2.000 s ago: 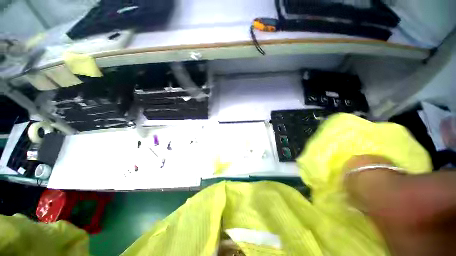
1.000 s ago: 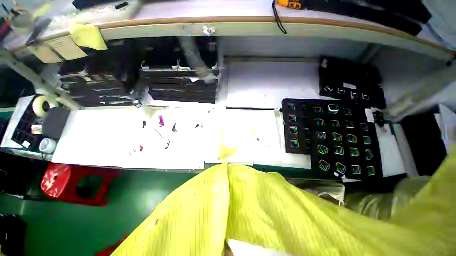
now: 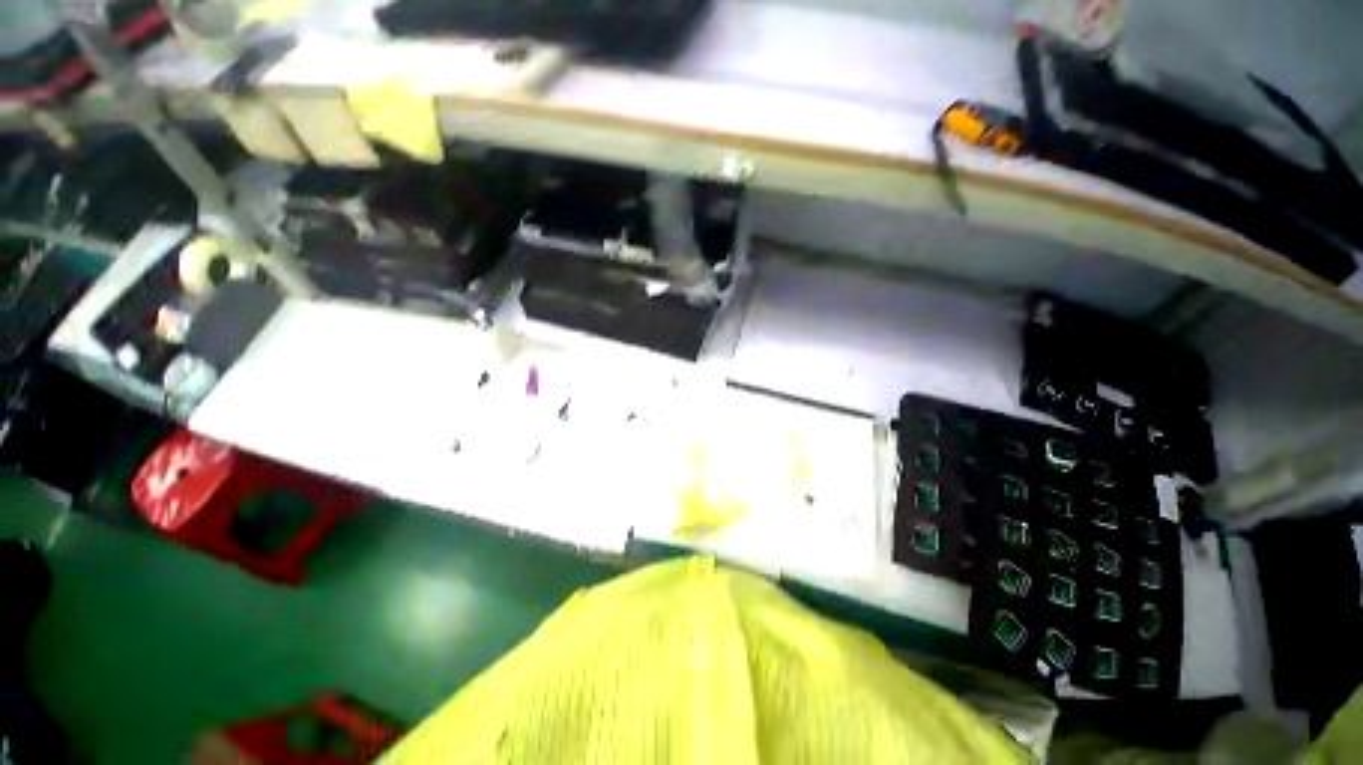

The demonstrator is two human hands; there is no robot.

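Neither of my hands is clearly in view. A black component tray (image 3: 1058,516) with rows of pockets lies on the bench at the right; small rounded squares with green and white glints sit in its pockets. White work sheets (image 3: 374,392) cover the bench. Small thin parts lie on them, one of them purple (image 3: 532,380). A second black tray (image 3: 1106,383) is behind, under the shelf. My yellow smock (image 3: 703,673) fills the bottom middle. A bit of yellow sleeve shows at the bottom right corner.
The shelf edge (image 3: 837,187) crosses above the bench, with an orange tool (image 3: 982,129) and strap on it. Dark stacked trays (image 3: 606,298) stand behind. A tape roll (image 3: 205,266) is at the left end. Red stools (image 3: 277,516) stand on the green floor, lower left.
The view has turned, so the bench now slants down to the right. My right hand, blurred at the lower right two seconds ago, is out of clear view. The trays appear unmoved on the bench.
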